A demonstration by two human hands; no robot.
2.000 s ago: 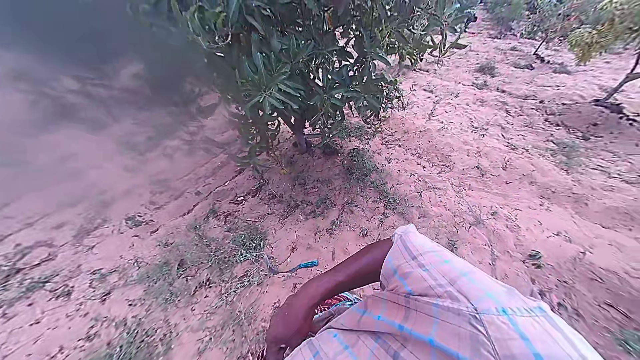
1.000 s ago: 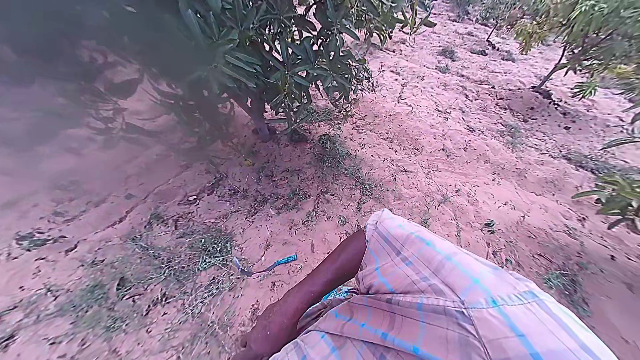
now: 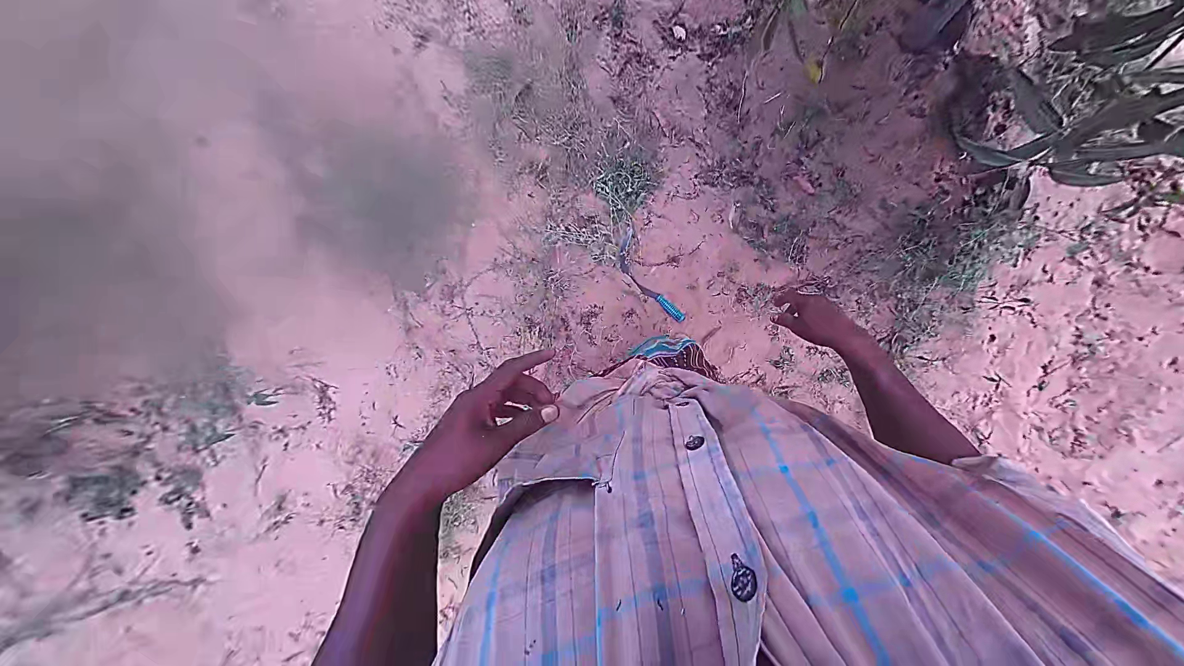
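Note:
My left hand is at the left edge of my plaid button shirt, its thumb and forefinger apart and nothing seen between them. On the other side, my right hand is held out over the sandy ground with its fingers bent; it shows no object. Between and beyond the two hands, a sickle with a blue-green handle lies on the soil, its thin curved blade pointing away from me. A patterned cloth shows below the shirt's hem, nearer to me than the sickle.
Leafy branches of a small tree reach in at the upper right. A tuft of grass grows just past the blade, and dry weeds and twigs are scattered over the pinkish sand. A blurred grey patch covers part of the left side.
The view has swung down and to the left. Both hands now show, where only one arm reached down beside the shirt before. The sickle lies on the ground throughout.

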